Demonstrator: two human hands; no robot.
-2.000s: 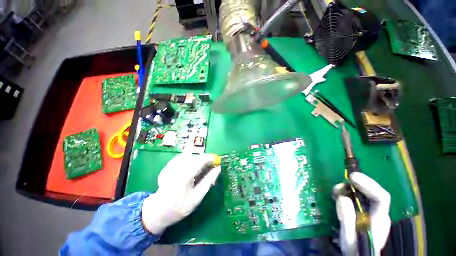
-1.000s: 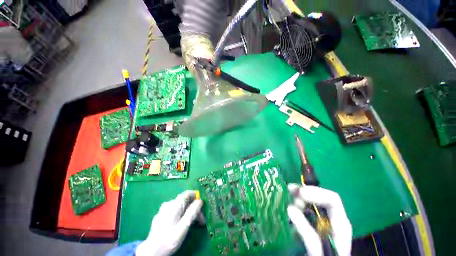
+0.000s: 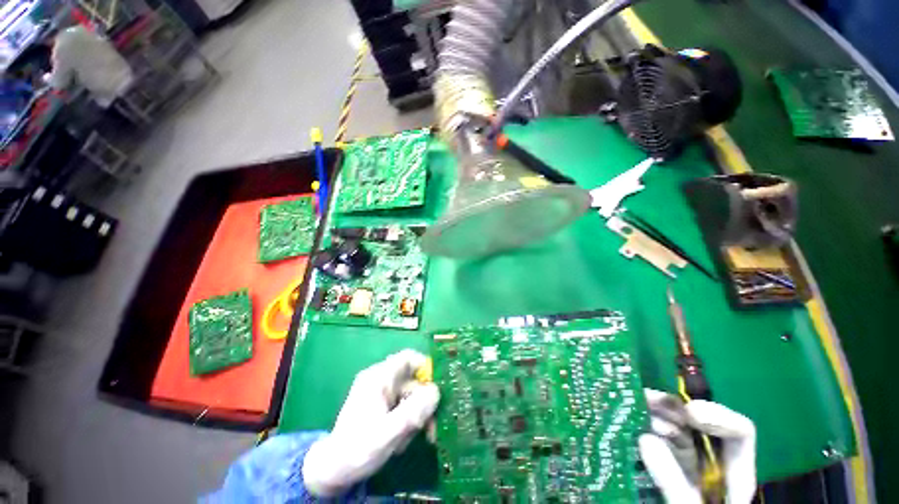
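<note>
A green circuit board (image 3: 532,413) is in front of me, its lower edge cut off by the picture. My left hand (image 3: 380,418), in a white glove with a yellow patch at a fingertip, grips the board's left edge. My right hand (image 3: 700,448), also gloved, holds a soldering iron (image 3: 687,359) by its dark, yellow-marked handle, tip pointing up and away, off the board. Its fingers are at the board's right edge. Whether solder wire is in my left hand cannot be seen.
A clear fume hood (image 3: 513,217) hangs above the mat. Two boards (image 3: 380,172) lie at its left, beside a black tray with red lining (image 3: 172,369). An iron stand (image 3: 759,231), flat pale pieces (image 3: 646,246) and a fan (image 3: 656,98) are right. A conveyor carries a board (image 3: 833,103). A person (image 3: 89,64) is far left.
The view has shifted. The board, flat with a bright glare earlier, now appears larger and raised between both hands. My right hand has moved in to its right edge, still holding the iron.
</note>
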